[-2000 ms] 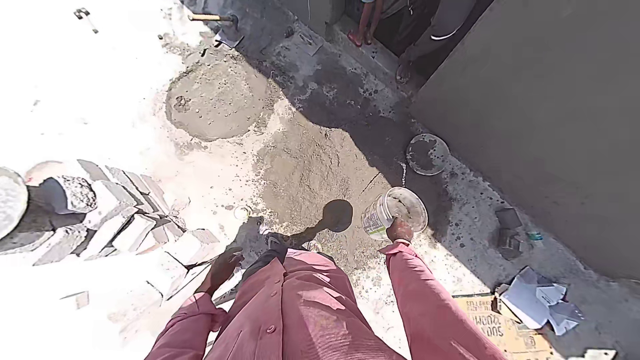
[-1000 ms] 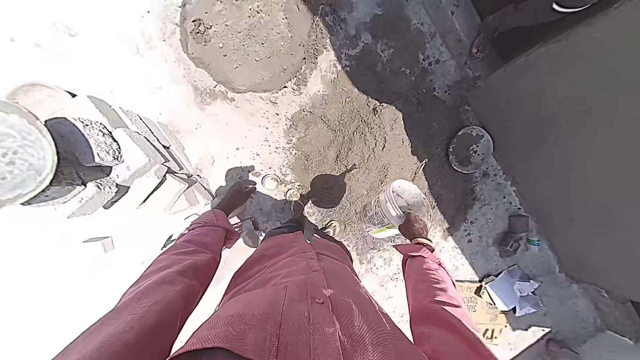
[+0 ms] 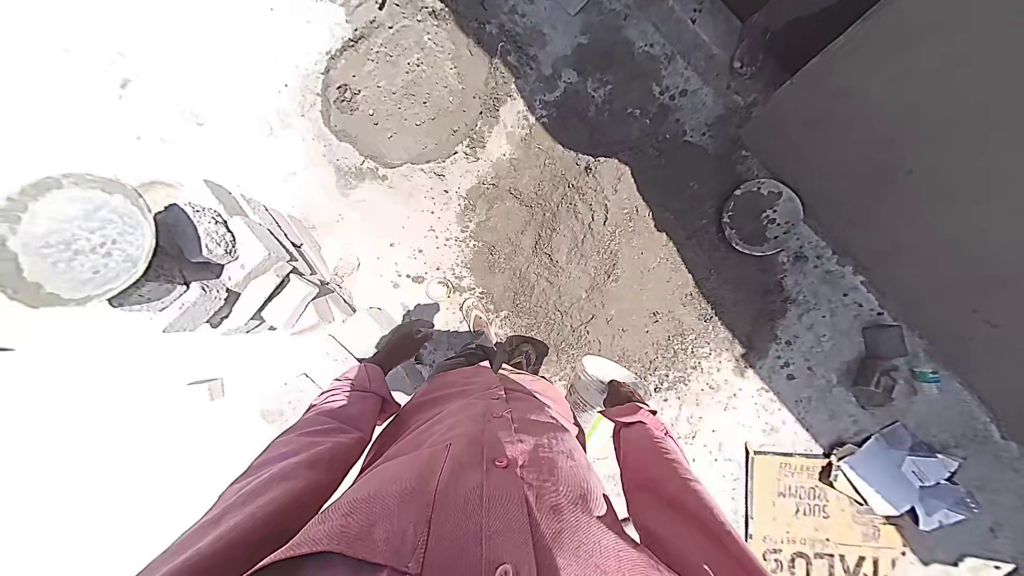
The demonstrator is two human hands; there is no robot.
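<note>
In my right hand (image 3: 625, 394) is a white plastic bucket (image 3: 596, 376), held at its edge beside my right leg. Only part of the bucket shows past my hand and sleeve. My left hand (image 3: 404, 342) hangs at my left side, dark against the bright ground, touching nothing that I can see; its fingers are hard to make out. Ahead of my feet lies a patch of damp, grey-brown sand or mortar mix (image 3: 560, 248). Beyond it to the left is a round, flat bed of wet mortar (image 3: 408, 88). A small ring-shaped object (image 3: 439, 289) lies near my foot.
Stacked tiles or slabs (image 3: 264, 268) and a wide pan of pale material (image 3: 80, 240) stand at left. On the right are a mortar-stained round lid or pan (image 3: 762, 216), a grey wall (image 3: 904, 176), a cardboard sheet (image 3: 824, 512) and crumpled paper (image 3: 904, 472). Another person's foot (image 3: 748, 56) shows at top right.
The bucket in my right hand has come back from over the edge of the damp patch to beside my leg. The view has shifted.
</note>
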